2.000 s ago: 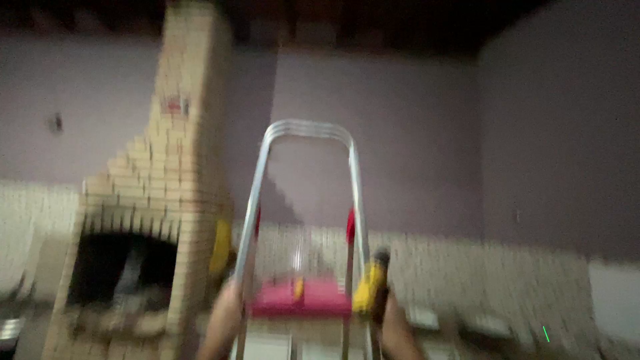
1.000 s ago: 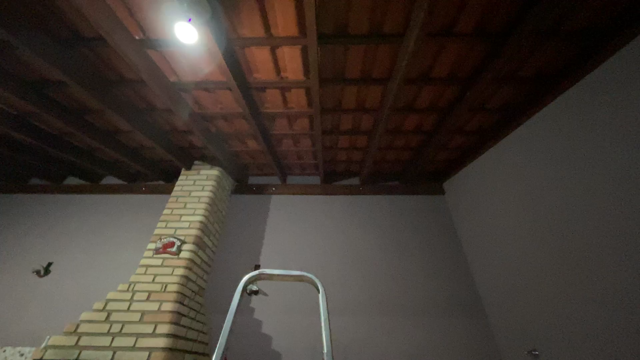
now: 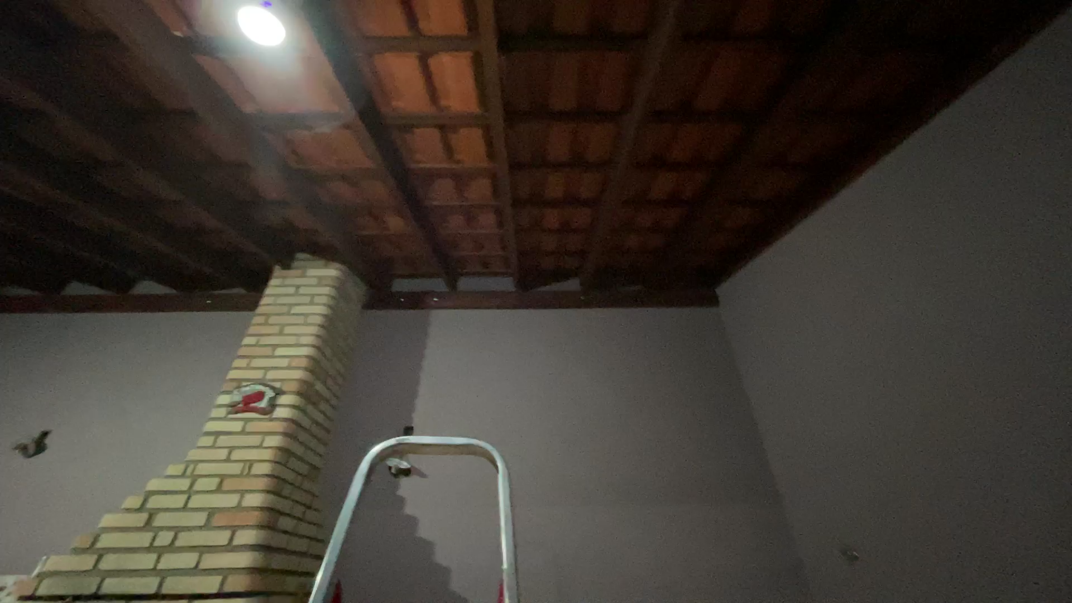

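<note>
Neither my left hand nor my right hand shows in the head view. The silver metal top rail of a stepladder [image 3: 435,445] rises at the bottom centre, with bits of red at its lower edges. The rest of the ladder is below the frame. Behind the rail, a small fixture [image 3: 399,466] is on the wall.
A brick chimney [image 3: 276,435] with a red and white plaque [image 3: 254,399] stands left of the ladder. Wooden beams [image 3: 494,142] and clay roof tiles are overhead, with a lit lamp [image 3: 261,25] at upper left. A grey wall [image 3: 921,318] runs along the right.
The view has tilted up from the ladder to the roof. Two seconds ago both hands were by the ladder's red top, with a yellow and black tool near the right one; these are out of frame now.
</note>
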